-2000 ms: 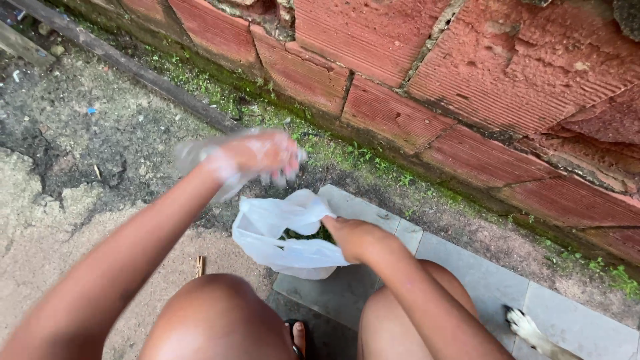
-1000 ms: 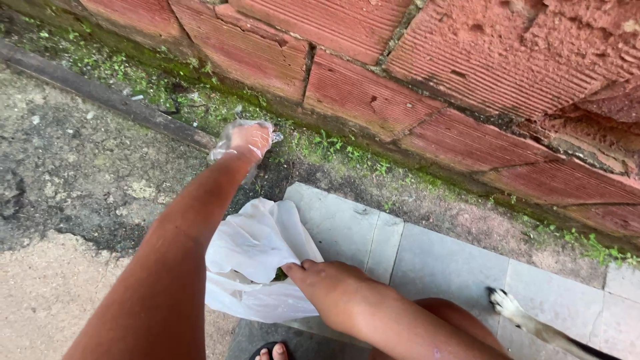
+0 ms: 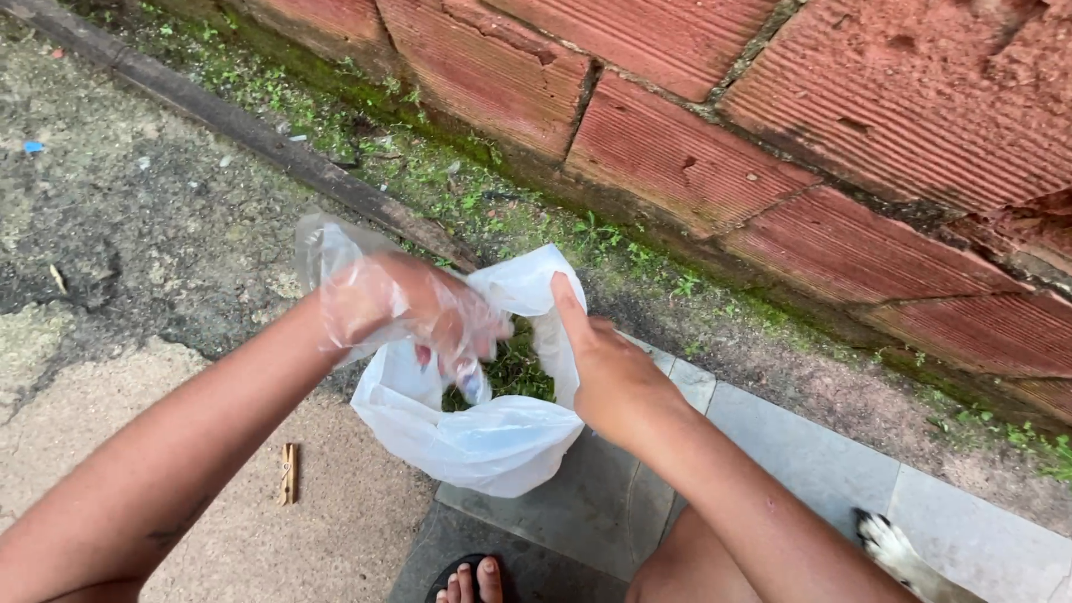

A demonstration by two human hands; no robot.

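Observation:
A white plastic bag [image 3: 502, 444] with its mouth spread wide stands at the middle of the view, and green plant bits [image 3: 521, 368] lie inside it. My right hand [image 3: 607, 368] grips the bag's rim on the right side, thumb along the top edge. My left hand [image 3: 419, 310], in a loose clear plastic glove [image 3: 356, 280], is over the left side of the mouth with its fingers pointing down into the bag. Those fingers are blurred, and whether they hold anything cannot be made out.
A red hollow-brick wall [image 3: 687, 159] runs along the top right, with small weeds [image 3: 603, 239] and moss at its foot. A wooden strip [image 3: 276, 151] lies at upper left. A wooden clothespin [image 3: 289, 474] is on the concrete. An animal's paw [image 3: 883, 536] rests on grey tiles [image 3: 804, 444].
My left hand has come from the weedy ground by the wall to the bag's mouth. The bag, folded over a second ago, now gapes wide, still in my right hand.

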